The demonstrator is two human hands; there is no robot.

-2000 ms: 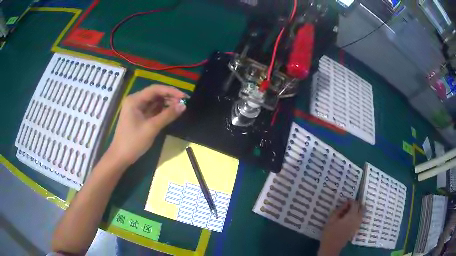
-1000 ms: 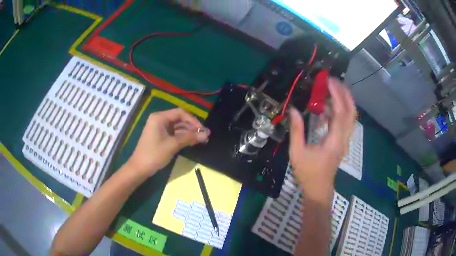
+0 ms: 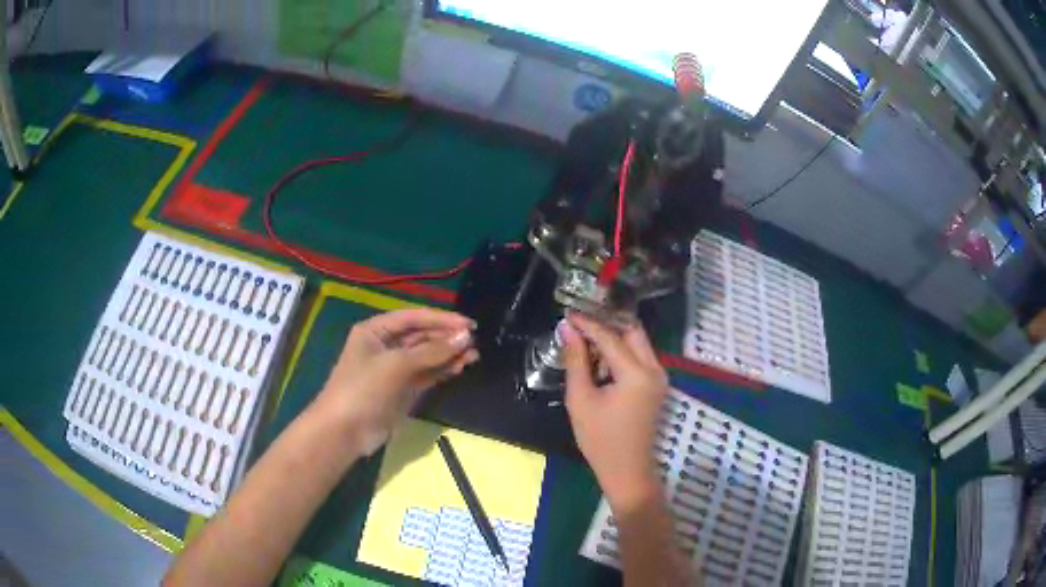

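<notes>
My left hand (image 3: pixel 396 373) is left of the black test fixture (image 3: pixel 488 384), its thumb and forefinger pinched on a tiny dark component (image 3: pixel 471 329), mostly hidden. My right hand (image 3: pixel 619 401) is at the fixture, its thumb and fingertips together at the top of the silver round nest (image 3: pixel 543 365). The fingers hide the nest's top, so I cannot tell what they hold. The clamp head plate (image 3: pixel 591 283) is just above these fingers. The red clamp handle (image 3: pixel 688 75) points up and back.
White component trays lie at the left (image 3: pixel 184 355), right front (image 3: pixel 723 493), far right (image 3: pixel 860 522) and right rear (image 3: pixel 757 315). A black pen (image 3: pixel 473 502) lies on yellow paper (image 3: pixel 396 505) with a label sheet. A red wire (image 3: pixel 270 218) curves left. A monitor (image 3: pixel 642 34) stands behind.
My right hand has gone from the right-hand trays to the red handle, then down to the nest. The handle has swung up and back. My left hand keeps its pinch beside the fixture.
</notes>
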